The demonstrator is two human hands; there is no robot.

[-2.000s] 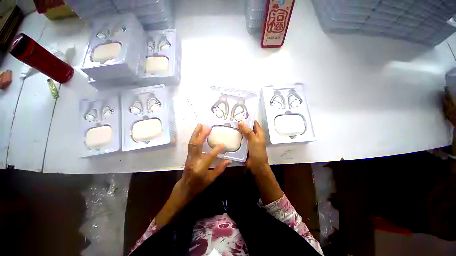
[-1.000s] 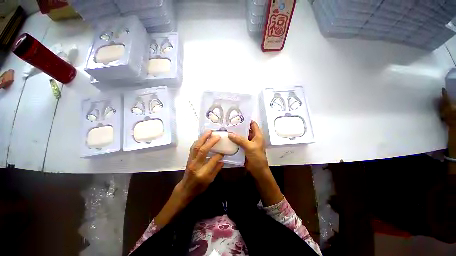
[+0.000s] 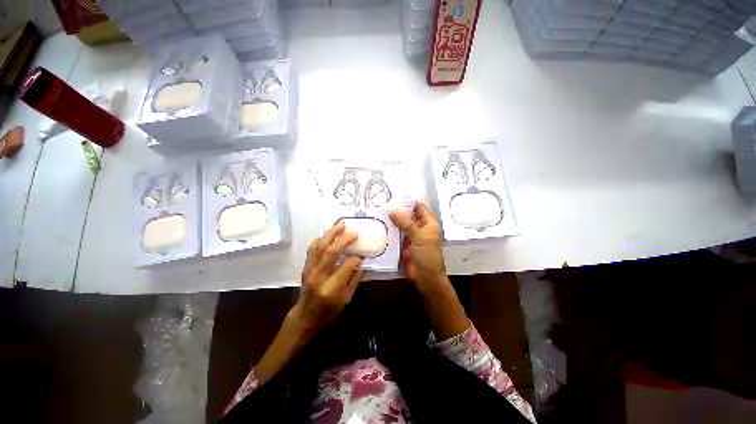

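A pale translucent blister tray (image 3: 377, 263) lies in front of me at the table's front edge. Its upper recesses hold two small silvery-white earbuds (image 3: 363, 192). A cream-white charging case (image 3: 370, 237) sits in the lower recess. My left hand (image 3: 330, 272) is at the tray's left side, with fingertips on the case's left part. My right hand (image 3: 421, 240) is at the tray's right edge with thumb and fingers close together; whether it grips the tray edge is hard to tell. Another filled tray (image 3: 474, 228) lies just right of my right hand.
Filled trays (image 3: 242, 240) stand at the left, with a higher pile (image 3: 186, 124) behind. A dark red cylinder (image 3: 75, 108) lies far left. A red-bordered phone (image 3: 453, 45) leans at the back. Tall stacks of trays (image 3: 638, 37) line the back. Clear plastic film (image 3: 172, 348) is below the table.
The tray in front of me sits straighter. My right thumb has left the charging case for the tray's right edge. My left fingers remain on the case. The other person's hand at the right is gone from view.
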